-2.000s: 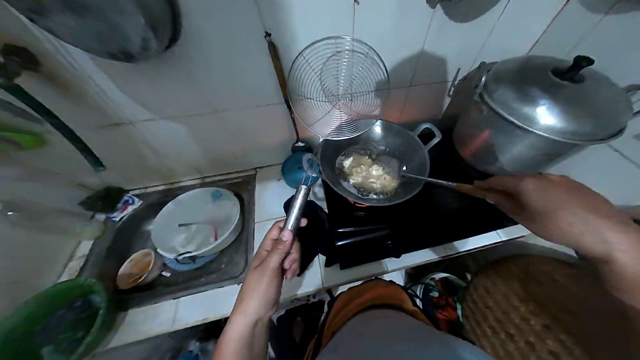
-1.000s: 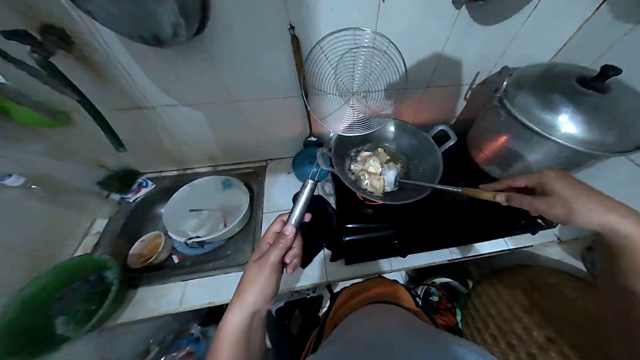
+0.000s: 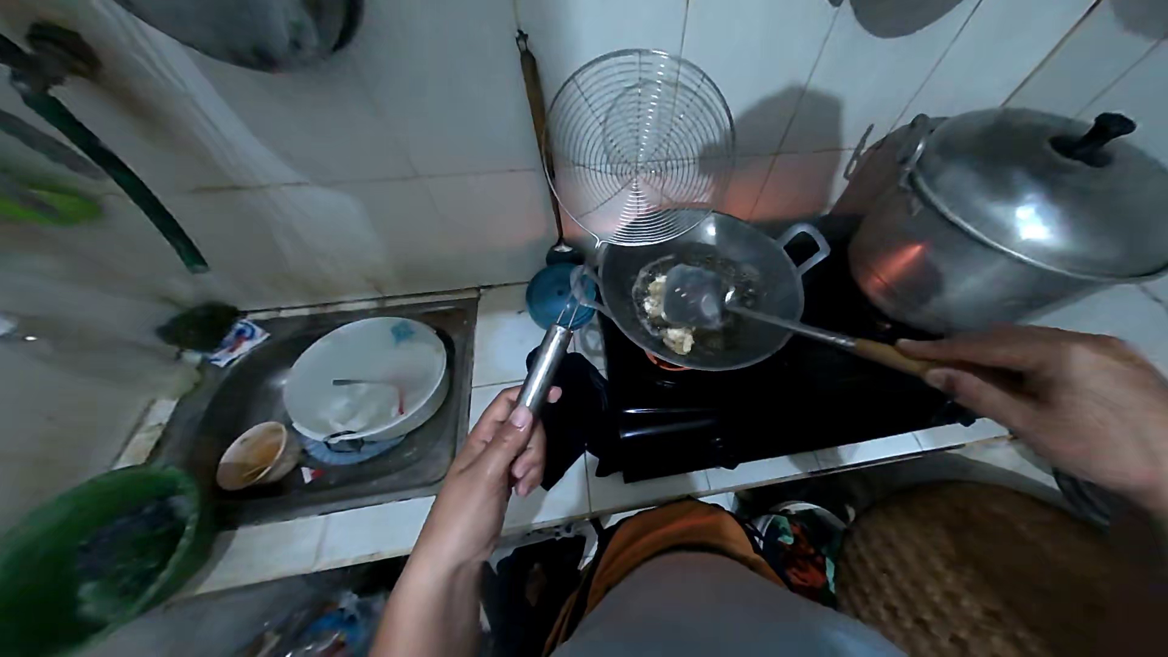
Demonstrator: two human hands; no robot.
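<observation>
My left hand (image 3: 506, 438) is closed around the metal handle of a wire strainer (image 3: 641, 146), whose round spiral basket is raised against the tiled wall, over the back rim of a wok. My right hand (image 3: 1049, 392) grips the wooden handle of a metal spatula (image 3: 695, 297). The spatula's blade is in the two-handled metal wok (image 3: 762, 315), partly over pale pieces of food (image 3: 677, 339) in bubbling liquid, likely oil. The wok sits on a black stove (image 3: 776, 401) with an orange glow beneath it.
A large lidded metal pot (image 3: 985, 228) stands right of the wok. At left, a sink (image 3: 411, 465) holds a white basin (image 3: 365, 429) and a small bowl (image 3: 258, 454). A green tub (image 3: 182, 538) is lower left; a woven basket (image 3: 958, 557) lies lower right.
The spatula blade has shifted within the wok and now covers part of the food, which lay more exposed before. My left hand still holds the strainer.
</observation>
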